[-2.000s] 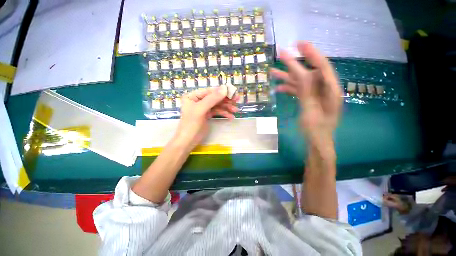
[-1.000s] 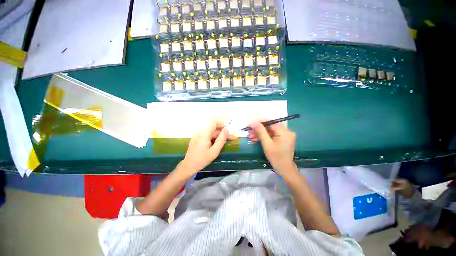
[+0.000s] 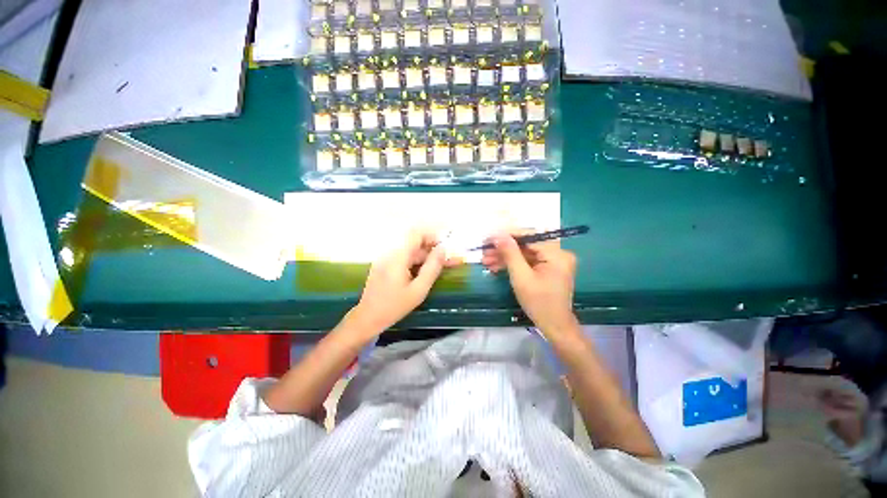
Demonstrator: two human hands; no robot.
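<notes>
My left hand (image 3: pixel 401 280) is over the lower edge of the white liner strip (image 3: pixel 340 222), thumb and finger pinched on a small pale module (image 3: pixel 450 249) that is washed out by glare. My right hand (image 3: pixel 538 282) holds black tweezers (image 3: pixel 552 234) like a pen, their tip pointing left at the module; whether the tip touches it cannot be told. The full blister tray (image 3: pixel 428 178) lies behind the strip, with rows of pale square modules with yellow spots. Amber tape (image 3: pixel 331 276) runs along the strip's lower edge.
A second liner strip (image 3: pixel 185 209) with amber patches lies slanted at left. A small clear blister tray (image 3: pixel 652 136) with several pale parts is at right. White boards (image 3: pixel 146 68) lie behind. A white paper strip (image 3: pixel 21 233) is far left. A person's hand (image 3: pixel 841 409) is at lower right.
Two seconds ago my right hand was raised and blurred at right, my left over the tray. Both have since come together over the strip, tweezers in my right. Little differs from one second ago.
</notes>
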